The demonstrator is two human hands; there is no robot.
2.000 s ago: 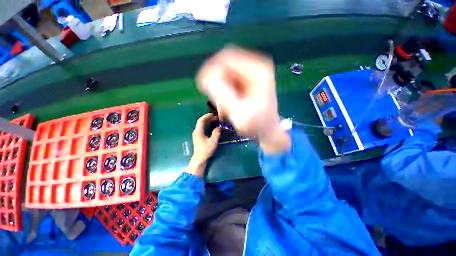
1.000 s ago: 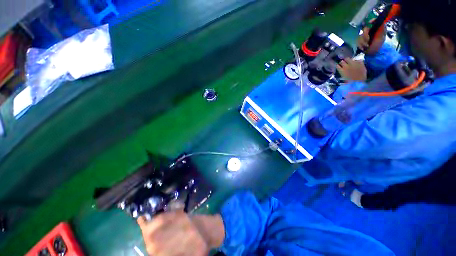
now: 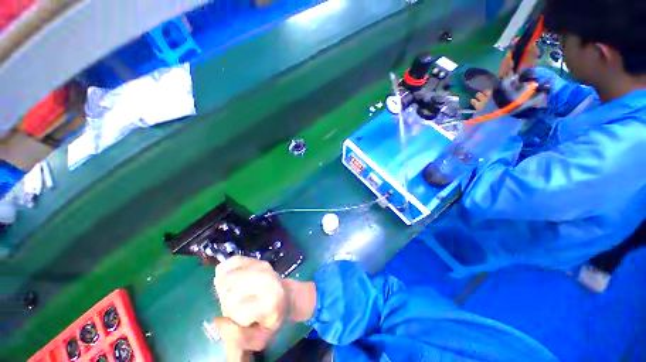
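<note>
The black press fixture (image 3: 234, 237) with silver parts stands on the bench, left of the picture's middle. My right hand (image 3: 251, 293) is curled at its near side, knuckles up; whatever is inside the fingers is hidden. Part of what looks like my left hand (image 3: 239, 338) shows just below it, mostly hidden; its grip cannot be made out. A small whitish piece (image 3: 212, 330) lies or is held beside these fingers. A thin pale tube (image 3: 319, 210) runs from the fixture to the blue control box (image 3: 404, 170).
A small round white object (image 3: 330, 224) stands between fixture and box. A loose round part (image 3: 297, 147) lies behind. An orange-red tray (image 3: 134, 329) with round parts is at lower left. A person in a blue smock (image 3: 552, 177) works at the right. A plastic bag (image 3: 145, 99) lies on the far shelf.
The view has swung right since the oldest frame. My right hand has come down from its raised, blurred position to the fixture's near side. The finger shape below it has come into view since one second ago.
</note>
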